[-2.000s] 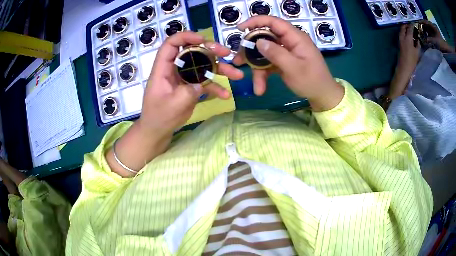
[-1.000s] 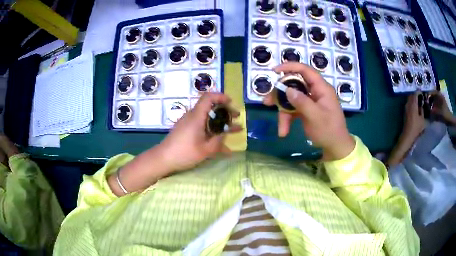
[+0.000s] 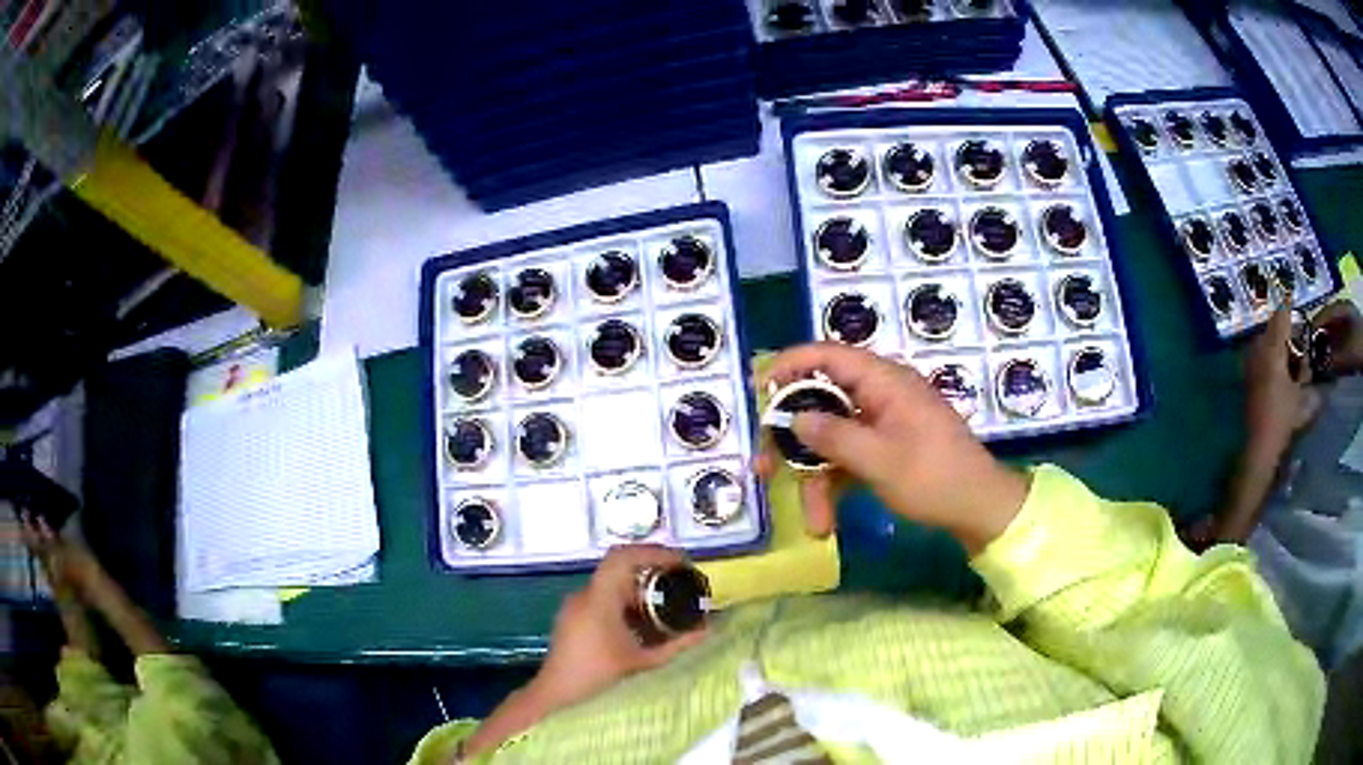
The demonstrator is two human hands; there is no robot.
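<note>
My left hand holds a round black watch head with a metal rim, low in front of me, just below the left tray's front edge. My right hand holds another watch head between thumb and fingers, over the gap between the trays. Both faces look dark. The left blue-edged tray has watch heads in most pockets, two bare white pockets and one paler, silvery disc. The right tray holds rows of watch heads; my right hand hides part of its front left corner.
A yellow strip lies between the trays. Stacked dark blue trays stand behind. Printed sheets lie at left, below a yellow bar. Other people's hands show at the far left and right, beside a further tray.
The view has shifted, so more of the bench behind the trays shows. My left hand has lowered towards my body. My right hand has moved left, off the right tray's front pockets, towards the gap.
</note>
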